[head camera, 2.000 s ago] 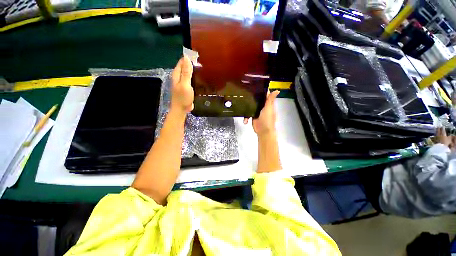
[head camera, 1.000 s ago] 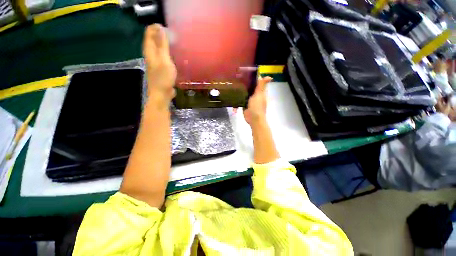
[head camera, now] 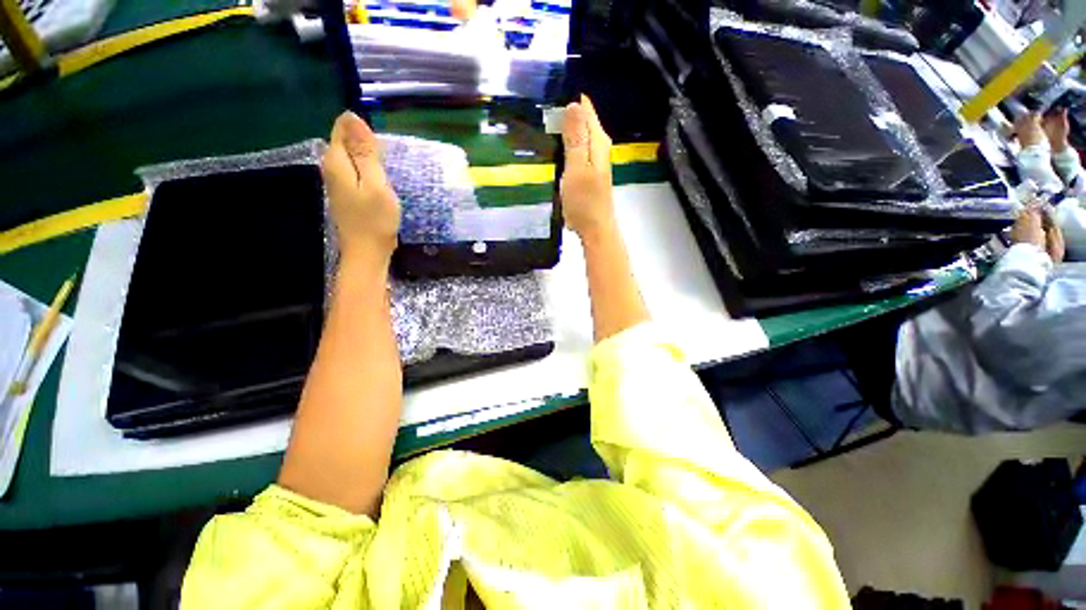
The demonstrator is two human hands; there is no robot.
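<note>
A black tablet (head camera: 476, 167) is held up in front of me, its top cut off by the picture's edge. Its lit screen shows a live camera picture of the bench, with a round shutter button low in the dark strip. My left hand (head camera: 361, 185) holds its left edge. My right hand (head camera: 586, 167) holds its right edge, by a white tab. Silvery bubble wrap (head camera: 470, 316) lies below it, over a dark slab. Stacked tablets with dark screens (head camera: 226, 286) lie at the left on a white sheet (head camera: 89, 393).
A tall stack of wrapped tablets (head camera: 822, 119) stands at the right. Loose papers (head camera: 14, 340) with a yellow pencil (head camera: 45, 328) lie at far left. Yellow tape (head camera: 72, 223) crosses the green mat. Another person's grey sleeve (head camera: 982, 346) and hands are at far right.
The tablet and both hands have moved left. My right hand is higher on the tablet's edge. The screen changed from a red-brown or pink picture to one of the bench.
</note>
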